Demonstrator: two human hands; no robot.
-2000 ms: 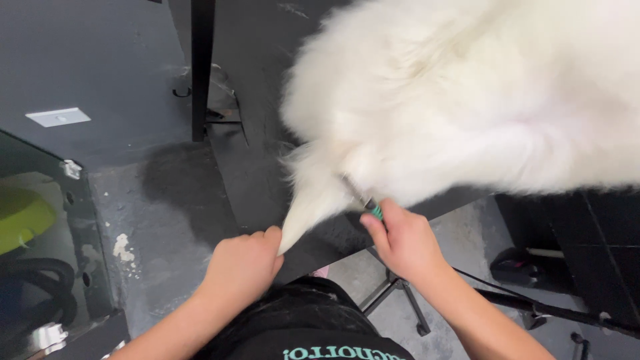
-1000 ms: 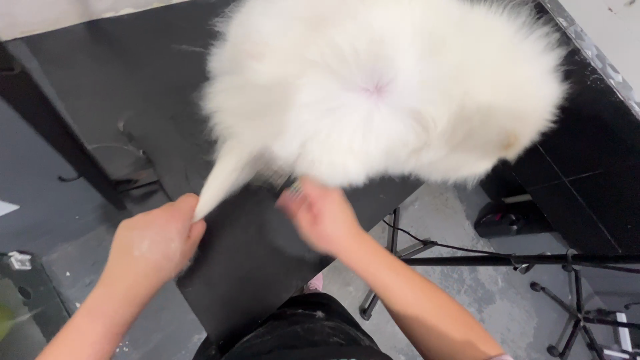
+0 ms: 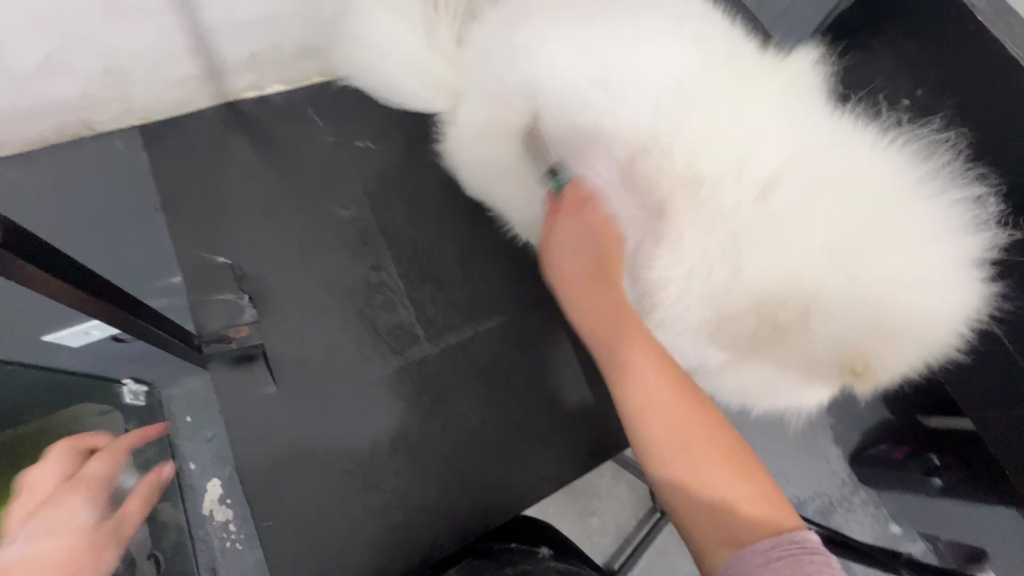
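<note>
A fluffy white-furred animal [image 3: 720, 176] lies across the far right part of a black table. My right hand [image 3: 584, 240] is closed around the green and dark handle of a grooming tool [image 3: 558, 178], whose blurred metal end rests at the white fur; its exact kind cannot be told. At the lower left, my left hand [image 3: 80, 496] is off the animal, fingers apart, holding nothing. The animal's head cannot be made out.
The black table top [image 3: 336, 432] bears scuffs and loose hairs. A black post [image 3: 96, 296] stands at its left edge. A glass panel [image 3: 48, 400] is at the lower left, a pale wall [image 3: 120, 72] at the upper left, and a dark object [image 3: 920, 456] at the lower right.
My left hand has let go of the furry limb it held and moved away from the animal. My right hand is now farther in over the animal's body with the tool.
</note>
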